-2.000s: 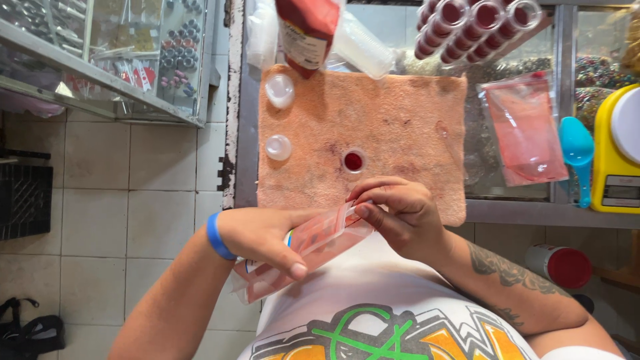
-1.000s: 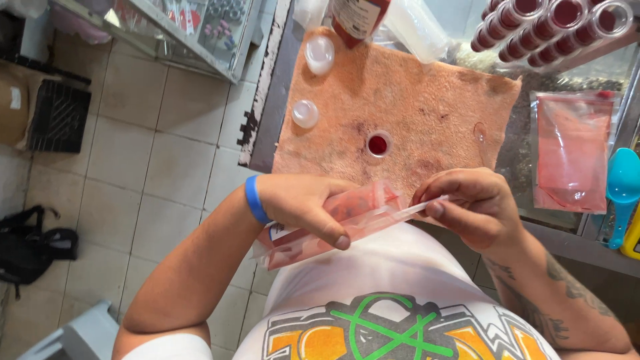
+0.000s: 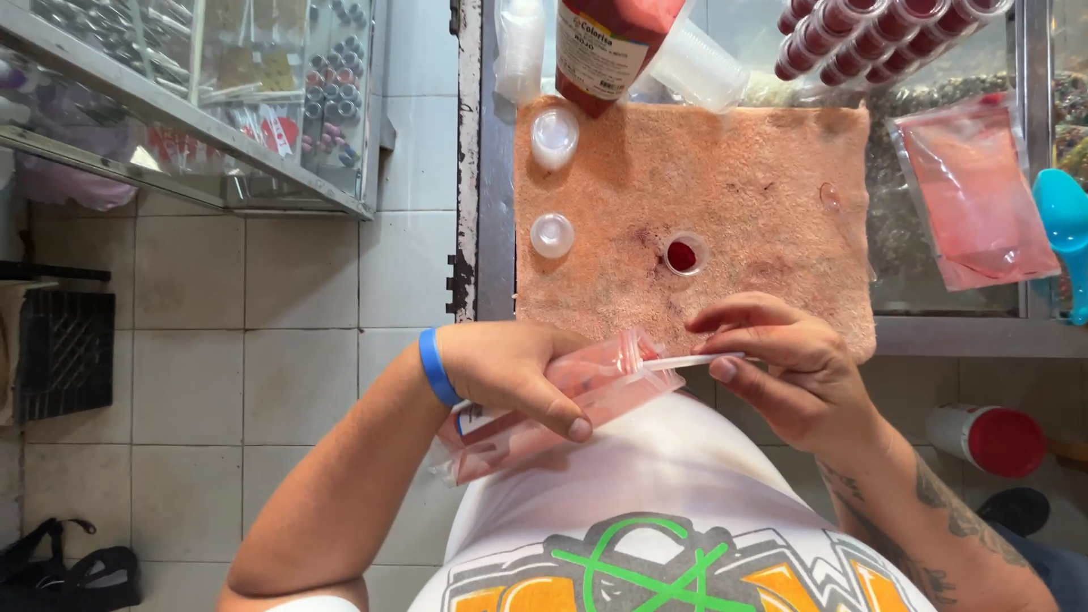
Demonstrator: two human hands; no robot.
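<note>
My left hand [image 3: 518,370] grips a clear zip bag [image 3: 620,391] with red contents, held tilted in front of my shirt. Between the thumb and fingers of my right hand [image 3: 786,365] is a thin white plastic stick or handle [image 3: 693,360], whose far end reaches into the bag's mouth. Beyond the hands, a small clear cup with dark red contents [image 3: 682,255] stands on an orange towel [image 3: 765,204]. Two small clear cups or lids, an upper one [image 3: 555,138] and a lower one [image 3: 552,235], rest at the towel's left side.
A red pouch [image 3: 608,51], a stack of clear cups [image 3: 701,68] and several red-filled tubes [image 3: 884,34] are at the back. To the right lie another red-filled zip bag [image 3: 977,195] and a blue spoon [image 3: 1062,212]. A glass case [image 3: 280,161] stands at left.
The white stick, lowered to the bag's mouth one second ago, now shows longer between the bag and my right fingers. My left hand still holds the bag. The view has turned back.
</note>
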